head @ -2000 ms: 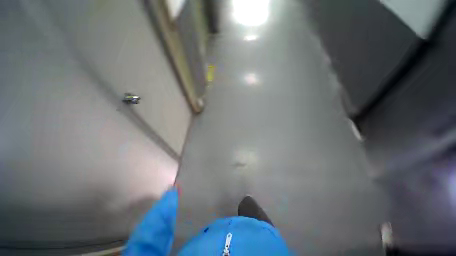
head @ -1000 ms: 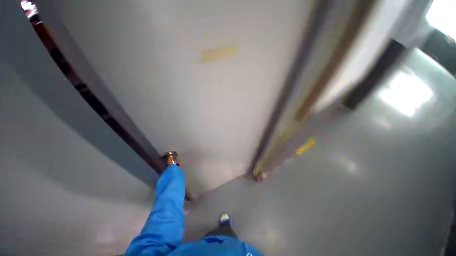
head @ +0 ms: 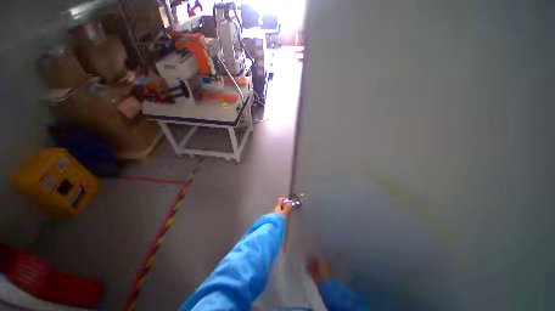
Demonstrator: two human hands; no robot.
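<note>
The grey door (head: pixel 426 121) stands open and fills the right half of the view. Its small metal handle (head: pixel 296 200) is at the door's free edge. My left hand (head: pixel 282 206), bare with a blue sleeve, reaches forward and holds the handle; its fingers are partly hidden by the handle and the sleeve. My right hand (head: pixel 317 267) is a blurred shape low in front of the door, with a blue sleeve at the bottom edge; its fingers cannot be made out.
Beyond the doorway, a white wheeled table (head: pixel 198 112) carries orange and white machinery. Brown cartons (head: pixel 103 115) stand behind at the left. A yellow box (head: pixel 58 182) and a red crate (head: pixel 48 279) are at the left. Striped tape (head: pixel 159 237) runs along the grey floor.
The door was closed with my left hand at its handle; it now stands open and shows the room beyond. The view has turned left from the corridor. My right hand has come into view.
</note>
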